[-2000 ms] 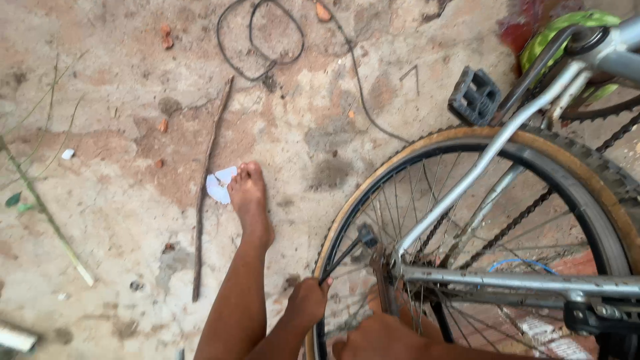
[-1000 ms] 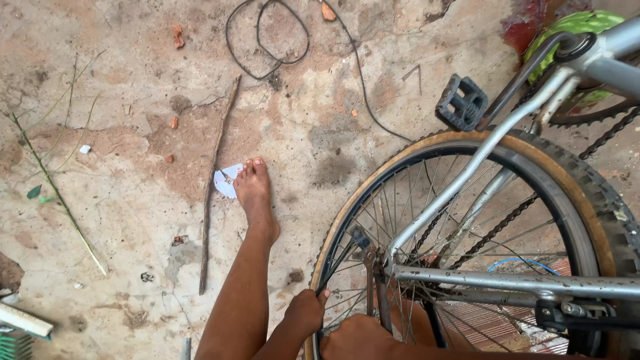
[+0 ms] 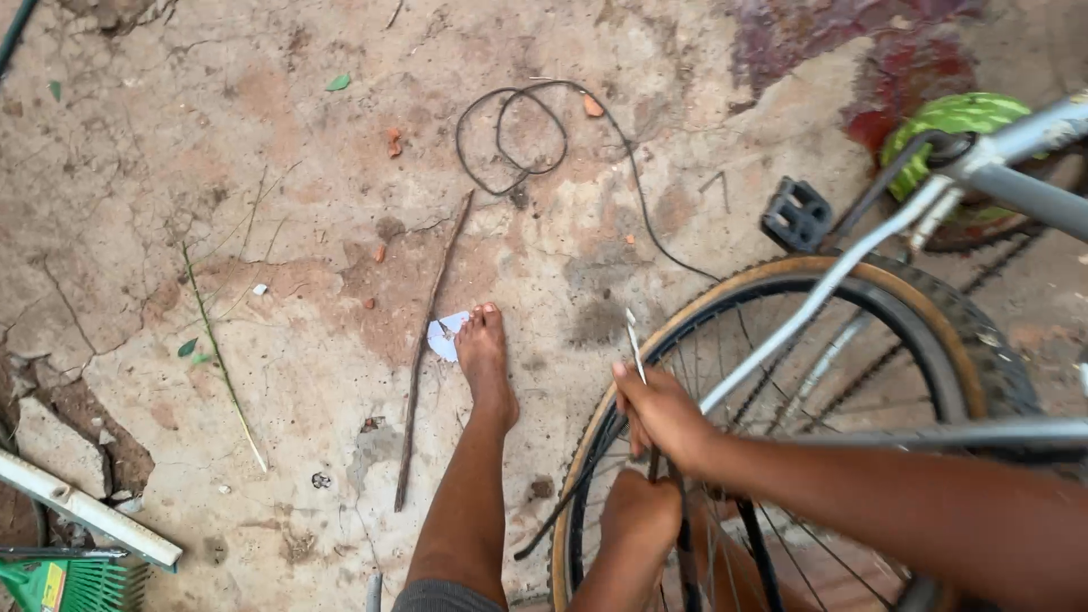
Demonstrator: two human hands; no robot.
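Note:
Near the rim of a bicycle rear wheel [image 3: 748, 274], both of my hands are close together. My right hand [image 3: 667, 416] is closed around a thin metal rod [image 3: 636, 347] with a pale, flattened tip that points up past the tyre. Just below, my left hand [image 3: 642, 510] forms a fist where a dark part of what looks like the same rod enters it. A black curved strip or cable end [image 3: 548, 527] sticks out left of the fist across the tyre. The silver frame tube [image 3: 790, 327] slants over the wheel. My palms and the wheel hub are hidden.
A black pedal [image 3: 796, 214] and a green striped ball-like object [image 3: 956, 127] lie beyond the wheel. On the cracked concrete are a looped black cable [image 3: 565, 140], a stick [image 3: 433, 314], a white paper piece [image 3: 444, 340] under a bare foot, a green rake [image 3: 76, 582] and a white bar [image 3: 89, 510].
My right hand has moved up above the left one, and the pale-tipped rod now shows. The dark block-ended part seen at the rim earlier is no longer visible there. The view has shifted.

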